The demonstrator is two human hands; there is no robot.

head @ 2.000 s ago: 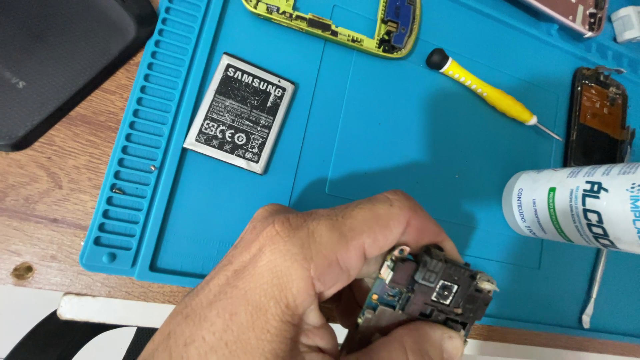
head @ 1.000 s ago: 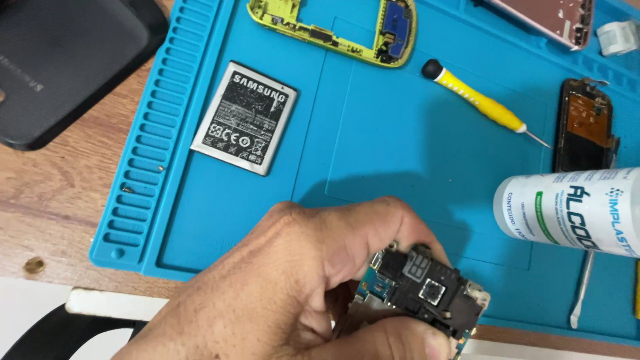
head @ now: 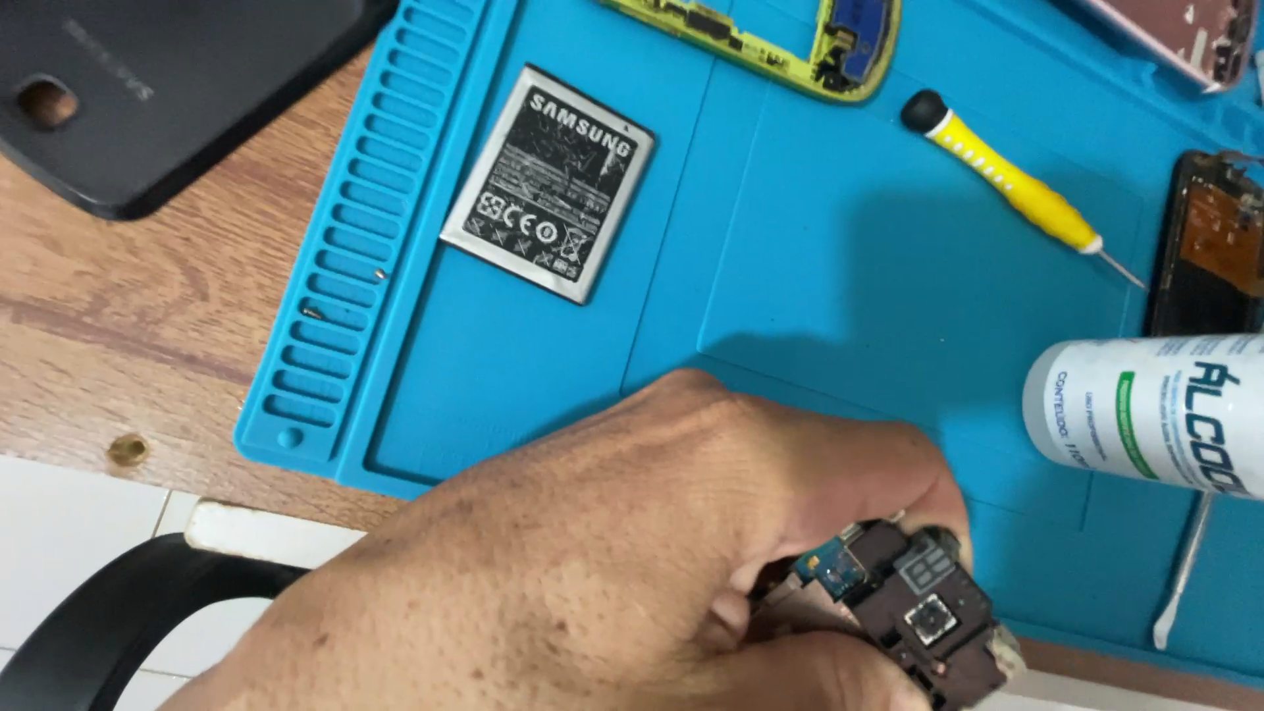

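Note:
My left hand (head: 632, 553) comes in from the lower left, its back up. Its thumb and curled index finger pinch a partly stripped phone assembly (head: 913, 602), with a square camera module and a bit of blue circuit board showing. The assembly is tilted, near the mat's lower edge. Right of it, a white alcohol bottle (head: 1145, 415) reaches in on its side; its far end is cut off. A Samsung battery (head: 553, 183) lies label up on the blue mat, above my left hand. A yellow screwdriver (head: 1017, 183) with a black cap lies farther right. My right hand is out of view.
The blue silicone mat (head: 474, 395) has small metal pieces in its slotted edge. Around are a yellow-green phone frame (head: 780, 69), a pink phone shell (head: 1185, 35), a dark phone part (head: 1205, 247), a metal tool (head: 1180, 583) and a black back cover (head: 168, 99) on the wooden table (head: 168, 286).
My left hand has tilted the phone assembly clockwise and brought it slightly lower relative to the mat. The view has shifted a little.

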